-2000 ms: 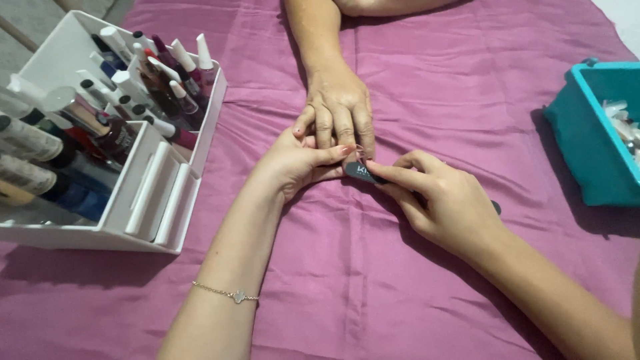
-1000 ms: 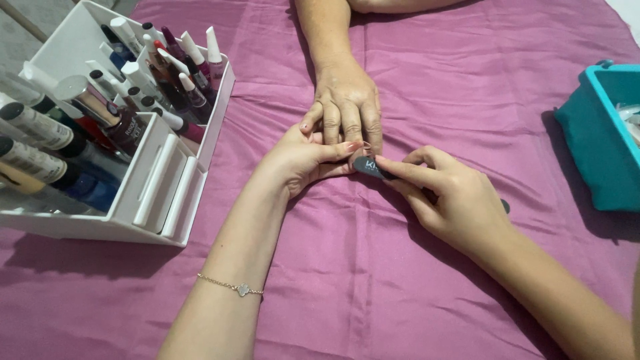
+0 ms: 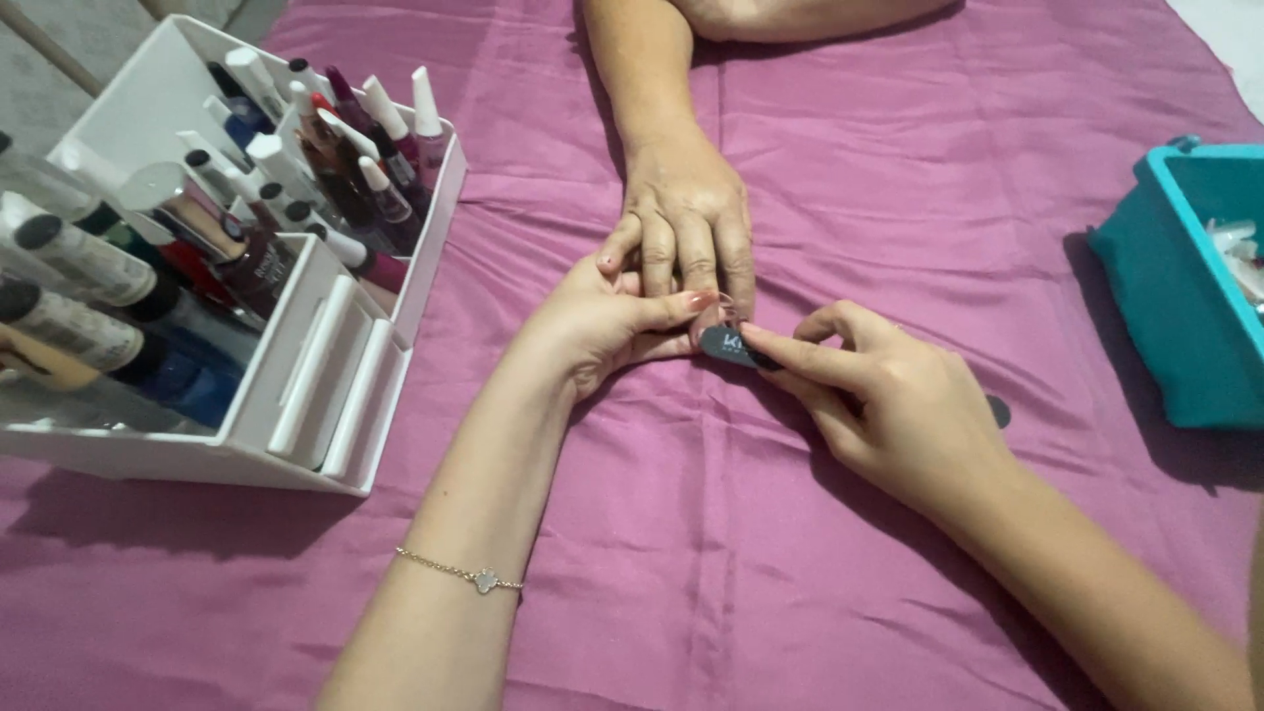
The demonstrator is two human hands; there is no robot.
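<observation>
My left hand [image 3: 617,321] holds the fingers of another person's hand [image 3: 686,202], which reaches in palm down from the top of the view. My left thumb lies near one of that person's fingertips. Between thumb and fingers, my right hand [image 3: 879,395] grips a dark nail file [image 3: 726,345] that bears white lettering. The file's rounded front end lies against or very close to a fingernail; exact contact is hard to tell. Its other end shows beyond the outer side of my right hand. A chain bracelet [image 3: 484,580] circles my left wrist.
At left stands a white plastic organizer [image 3: 336,474] full of nail polish bottles [image 3: 262,267]. A teal plastic basket [image 3: 1170,326] with small items stands at right. Wrinkled purple cloth [image 3: 691,553] covers the table. Part of the person's other arm [image 3: 820,15] rests at the top edge.
The file's front end has shifted slightly at the fingertip along with my right hand. My left hand keeps its hold on the person's fingers.
</observation>
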